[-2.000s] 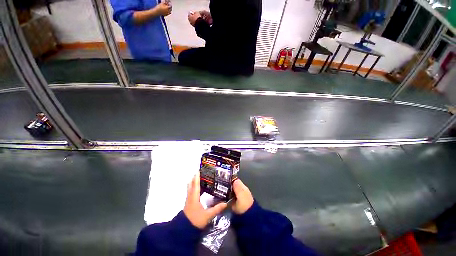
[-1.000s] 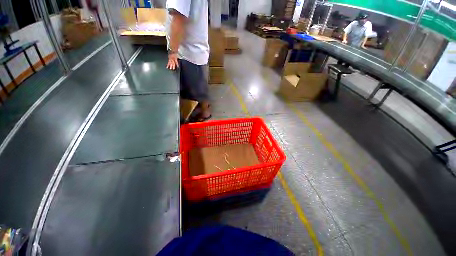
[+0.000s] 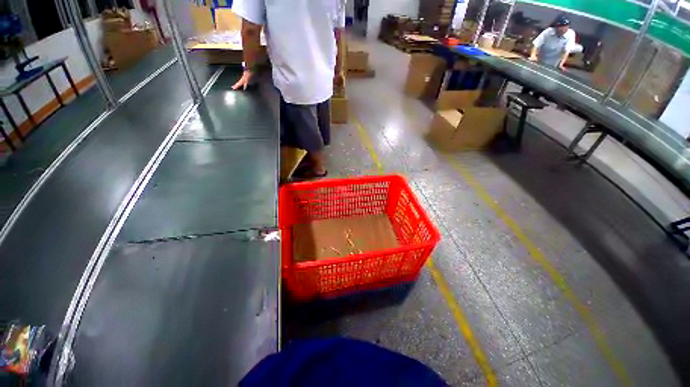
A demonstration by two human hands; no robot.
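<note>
Neither of my hands is in the picture; a dark blue rounded piece of my clothing (image 3: 344, 364) shows at the bottom edge. Nearest in front of me, a red plastic crate (image 3: 344, 270) with slotted sides stands beside the work surface, with brown cardboard and thin pale strands inside. A colourful retail box (image 3: 23, 349) lies at the lower left, cut off by the edge and blurred; I cannot tell if it is bagged.
The dark green work surface (image 3: 189, 295) runs along the left, with the silver rail (image 3: 125, 202) and conveyor belt (image 3: 91, 178) beyond. A person (image 3: 299, 60) stands past the crate, one hand over the surface. Open cartons (image 3: 469, 128) stand further right; another person (image 3: 554, 47) is far off.
My view has swung right from the boxes and my hands to the crate. Since one second ago, the standing person has shifted slightly right and shows more of their back.
</note>
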